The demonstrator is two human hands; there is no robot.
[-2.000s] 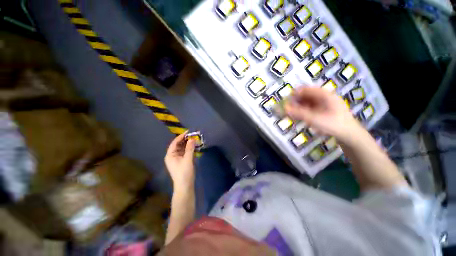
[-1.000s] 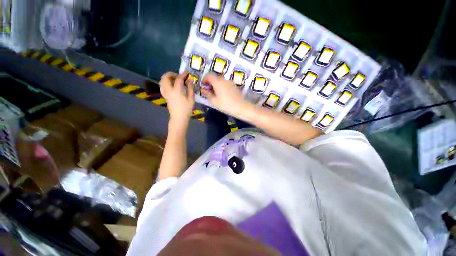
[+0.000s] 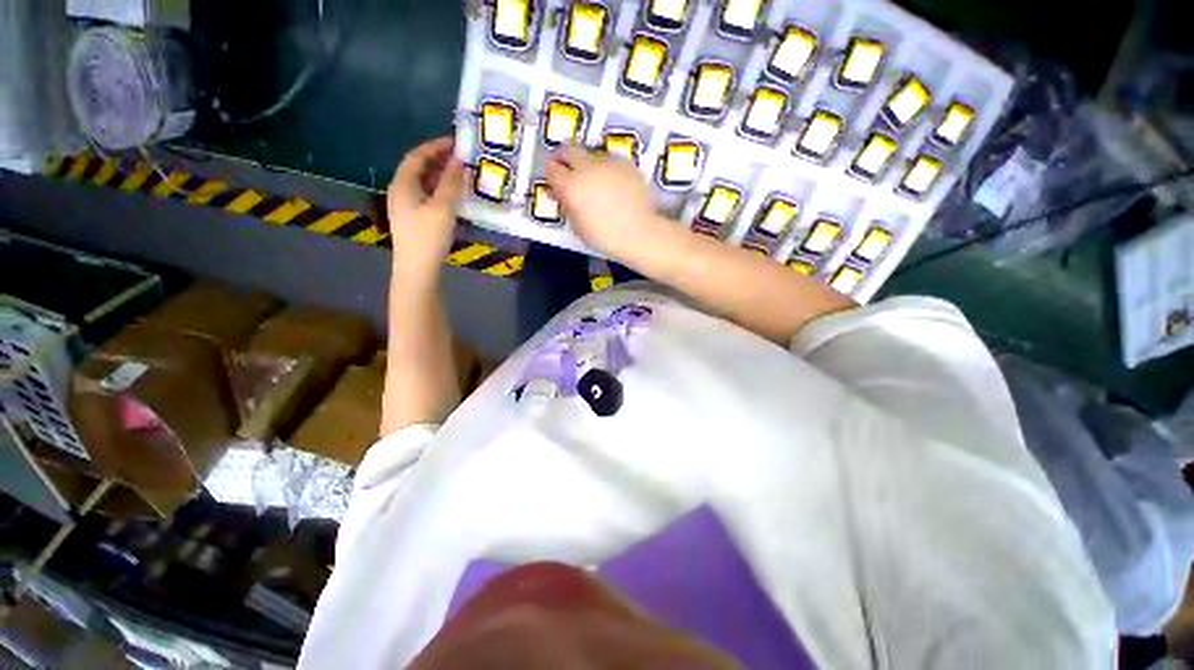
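Note:
The large white blister tray lies slanted across the bench, with rows of rounded-square watch housings, each showing a yellow-edged white battery. My left hand is at the tray's left edge, fingers curled, beside a housing in the near-left corner; its fingertips are too blurred to show whether they grip anything. My right hand is over the tray's near rows, fingertips down between a housing above and one below. The right fingers partly cover another housing; what they touch is hidden.
Crumpled clear plastic bags lie right of the tray, and a second white tray is at the far right. A clear coiled bundle is at upper left. Hazard tape and brown cartons are on the floor at left.
Two seconds ago my left hand held a housing off the tray. One second ago both hands met at the tray's near-left corner. Now they are apart, and a housing shows there. The view has turned.

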